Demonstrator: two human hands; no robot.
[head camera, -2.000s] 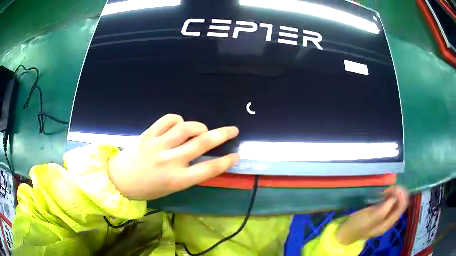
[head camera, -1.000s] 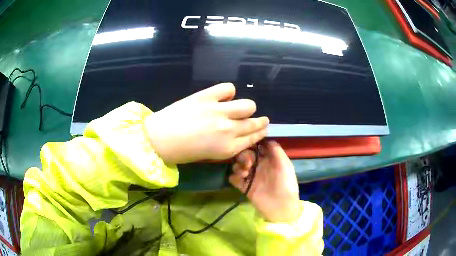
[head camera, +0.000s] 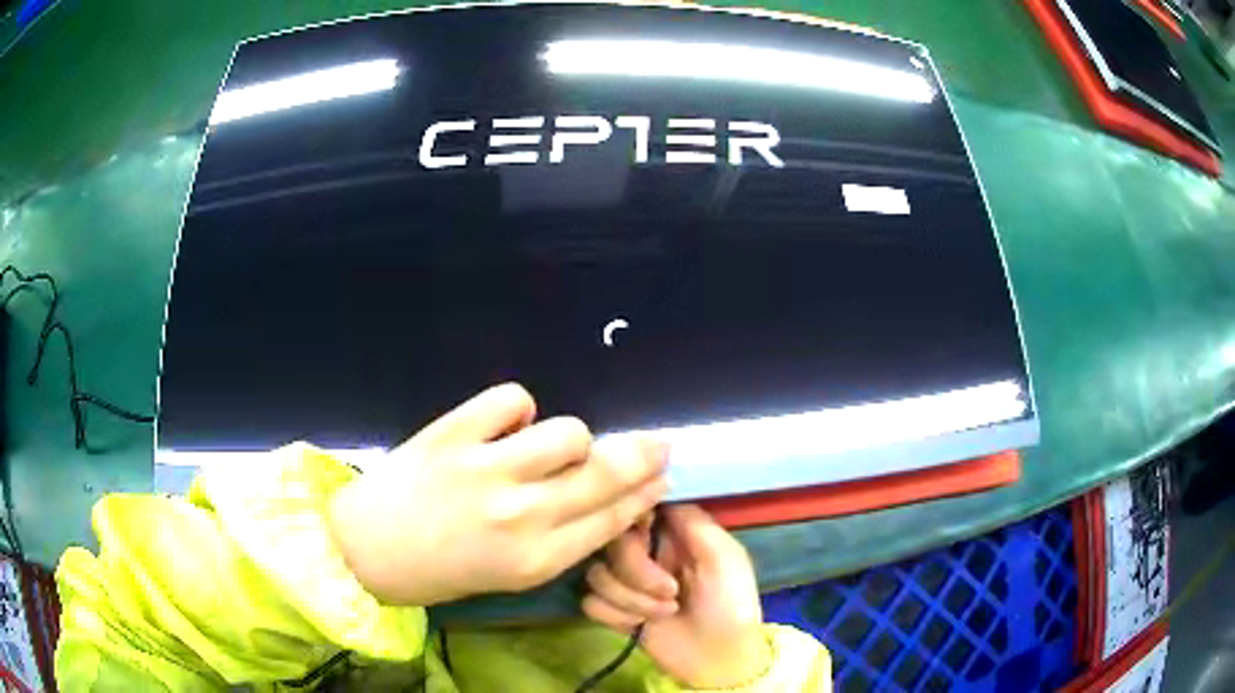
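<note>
The all-in-one PC unit (head camera: 542, 271) lies screen up, showing a white CEPTER logo and a small loading arc. The red foam pad (head camera: 867, 490) shows under its near edge. My left hand (head camera: 501, 508) lies over the unit's lower strip, fingers bent, fingertips at the near edge. My right hand (head camera: 684, 589) is just below that edge, fingers closed around the thin black DC power cable (head camera: 616, 666), which hangs towards my lap. The cable's plug end is hidden between my hands and the edge.
Another unit (head camera: 1138, 61) on red foam (head camera: 1084, 68) lies at the upper right of the green bench (head camera: 1111, 284). A thin black cord (head camera: 61, 352) lies at the left. A blue plastic crate (head camera: 948, 609) shows below the bench edge at the lower right.
My right hand came in from the lower right and took hold of the cable at the unit's near edge. My left hand shifted towards it. The view has also shifted.
</note>
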